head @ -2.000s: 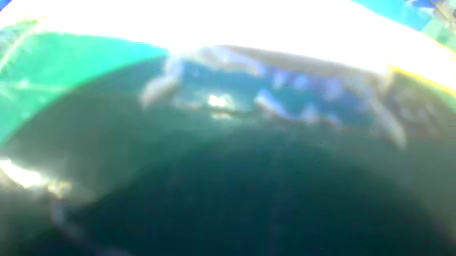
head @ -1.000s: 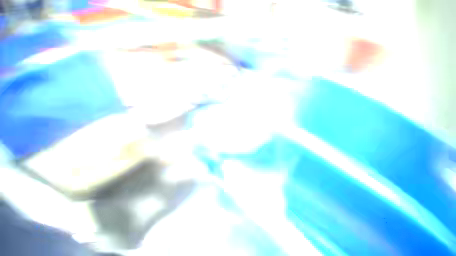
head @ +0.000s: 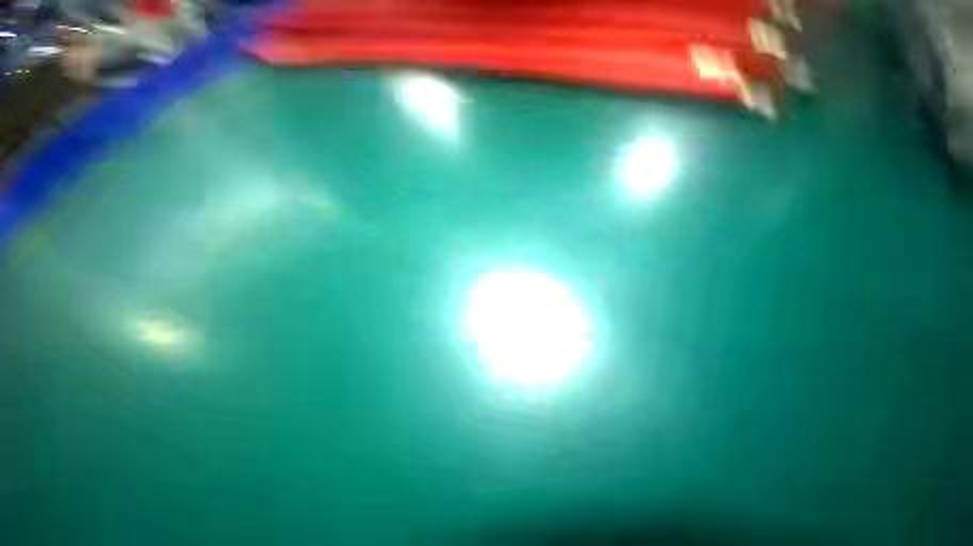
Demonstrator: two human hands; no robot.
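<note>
A bundle of red wire leads lies across the top of the head view, cut off by the upper edge. Its right ends show pale, blurred tips. It rests on a glossy green bench top that fills most of the picture. Neither my left hand nor my right hand can be made out. The picture is blurred.
A blue bin edge runs slantwise at the upper left, with small blurred pale, dark and red pieces beyond it. A greyish shape, too blurred to name, stands at the upper right. Bright light spots reflect off the bench.
The view has swung from blurred, overexposed blue and white shapes to the green bench. The red bundle has come into view at the top.
</note>
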